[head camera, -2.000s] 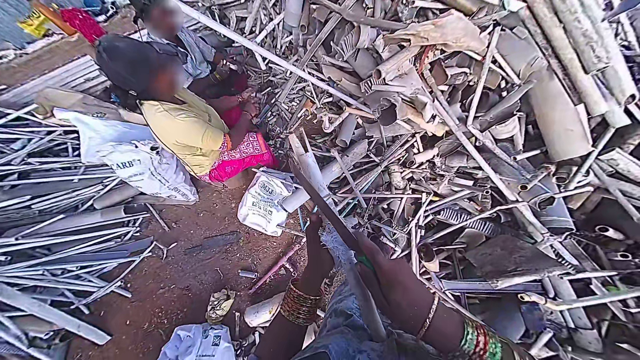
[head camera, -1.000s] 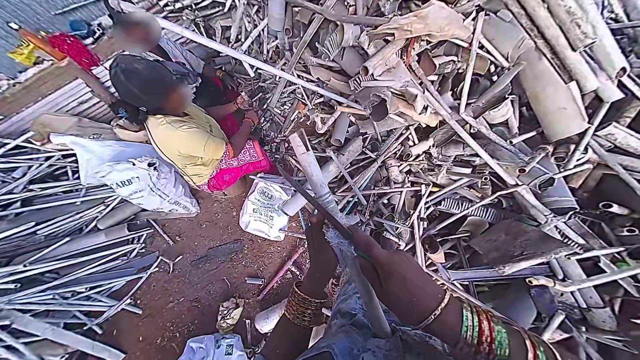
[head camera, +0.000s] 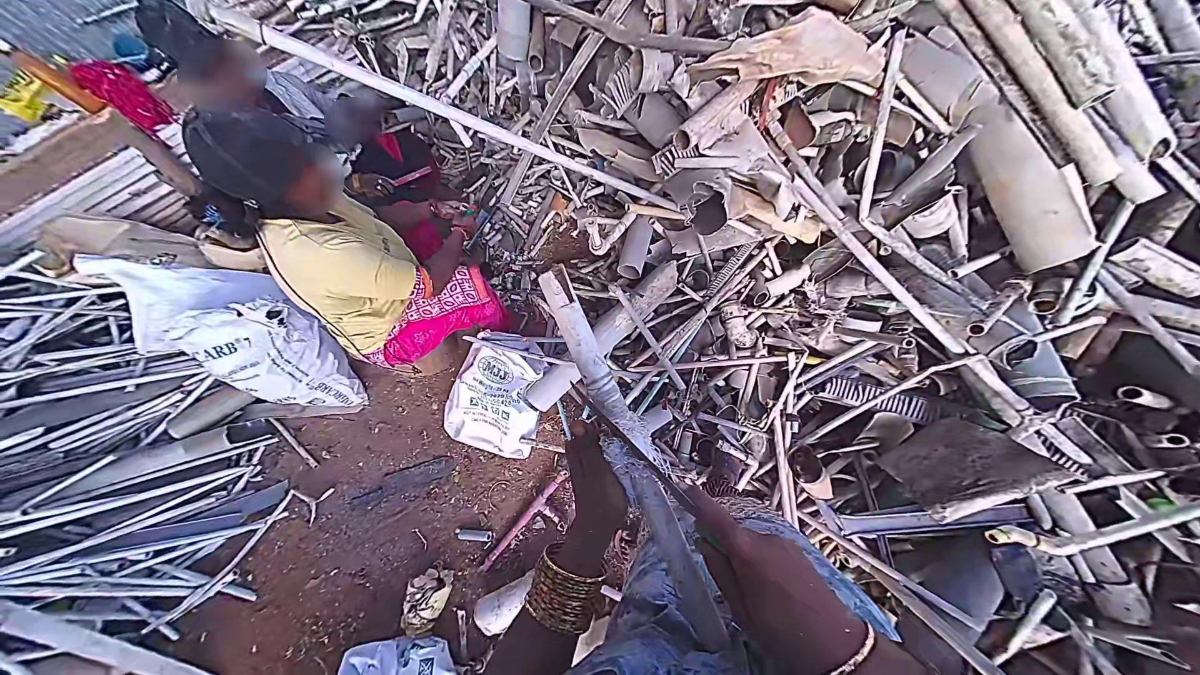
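My right hand (head camera: pixel 741 553) is closed around the near end of a long, narrow dark blade (head camera: pixel 623 436), which slants up and left. The blade lies along or against a pale plastic pipe (head camera: pixel 586 352) that stands tilted in front of me, its upper end split. My left hand (head camera: pixel 595 487), with gold bangles at the wrist, is upright just left of the pipe. A thin light-blue piece (head camera: pixel 563 420) shows at its fingertips; whether the hand grips it is unclear. Blue-grey cloth (head camera: pixel 647 600) lies beneath both hands.
A heap of scrap pipes (head camera: pixel 844 375) fills the right and the far side. Thin pipes (head camera: pixel 112 506) are piled at left. Co-workers (head camera: pixel 347 272) sit at the upper left, near a white sack (head camera: pixel 253 347). A printed bag (head camera: pixel 492 398) lies on bare soil (head camera: pixel 347 544).
The fingers of my left hand are straighter and more upright than two seconds ago. My right hand keeps its hold on the blade. Another person's head shows beside the seated co-workers.
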